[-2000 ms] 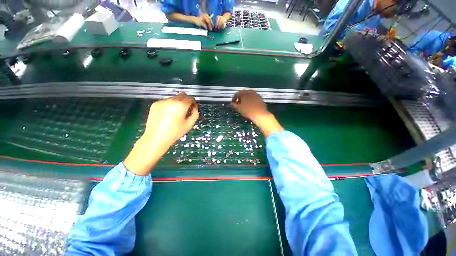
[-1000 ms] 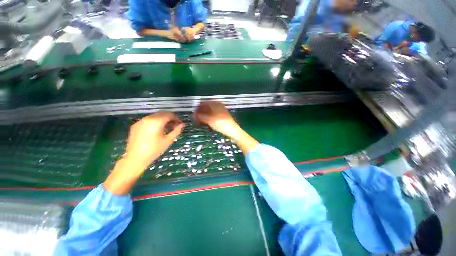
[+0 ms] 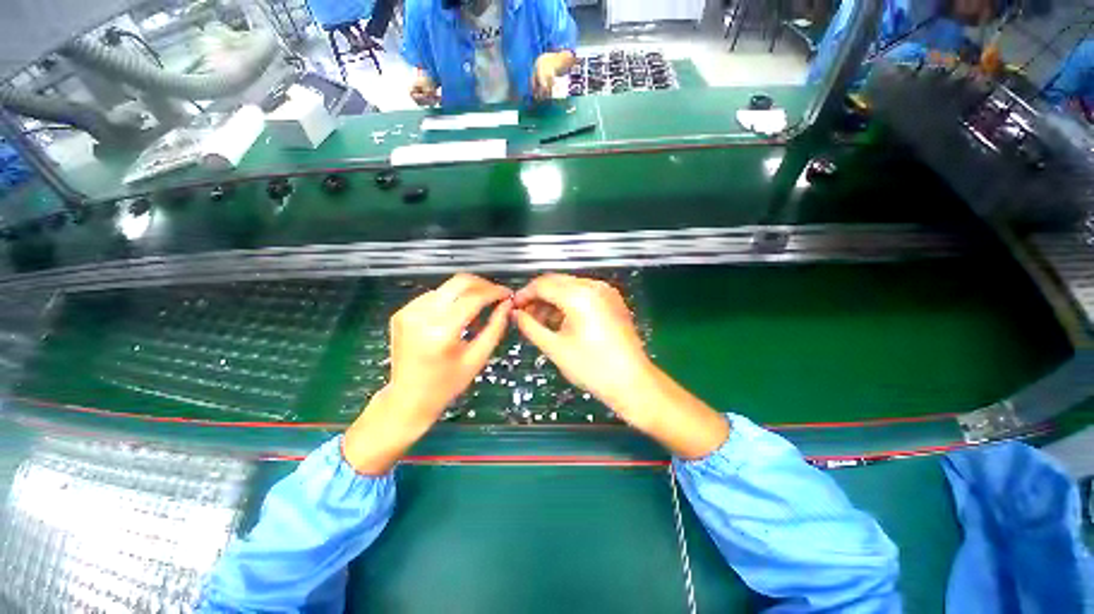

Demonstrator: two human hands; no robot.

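My left hand (image 3: 438, 342) and my right hand (image 3: 584, 339) meet fingertip to fingertip over the far half of a clear blister tray (image 3: 522, 402). Between the fingertips is a tiny dark component (image 3: 514, 302) with a reddish glint, mostly hidden by the fingers. The tray's pockets hold many small dark and shiny parts. My hands cover part of the tray. A second clear blister tray (image 3: 216, 348), with a few bright specks, lies to the left on the green belt.
Glary stacked blister trays (image 3: 114, 522) lie at the near left. A metal rail (image 3: 672, 248) runs beyond the trays. Round black parts (image 3: 336, 184) line the far belt. A blue cloth item (image 3: 1020, 528) lies at the near right. A person in blue (image 3: 492, 54) is opposite.
My hands were apart over the far part of the tray; now their fingertips meet. The camera view has shifted. The hands of the person opposite have moved apart.
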